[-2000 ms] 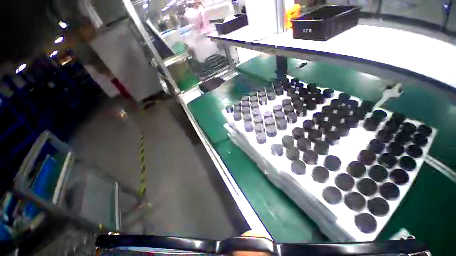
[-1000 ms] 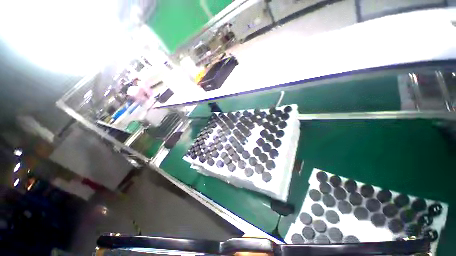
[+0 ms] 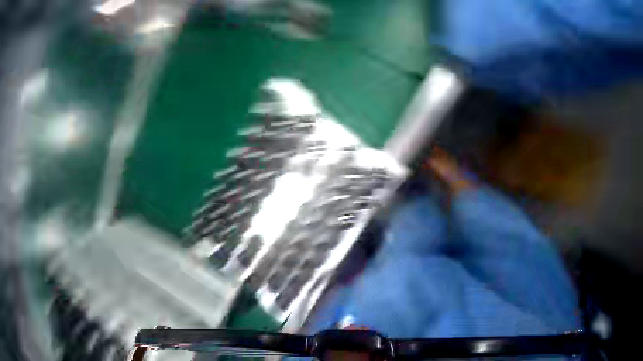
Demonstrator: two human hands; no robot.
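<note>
The view is strongly blurred. A white foam tray (image 3: pixel 282 204) with rows of black round parts (image 3: pixel 233 180) lies on the green bench, its far corner pointing up. A bare strip runs between the rows. A skin-toned smear, apparently my right hand (image 3: pixel 451 169), shows at the end of a blue sleeve, right of the tray and apart from it. Its fingers and anything in them cannot be made out. I cannot make out my left hand.
Stacked pale foam trays (image 3: pixel 148 271) stand at lower left, dark parts along their side. A metal bench edge (image 3: pixel 426 109) runs beside the tray. A person's blue clothing (image 3: pixel 536 42) fills the top right. Blue smock cloth (image 3: pixel 430 282) shows at lower right. A brown blurred shape (image 3: pixel 557 158) lies beyond.
The camera has swung and tilted sharply. The tray now shows centrally, the stack at lower left, and blue clothing and the skin-toned smear have come into view at right.
</note>
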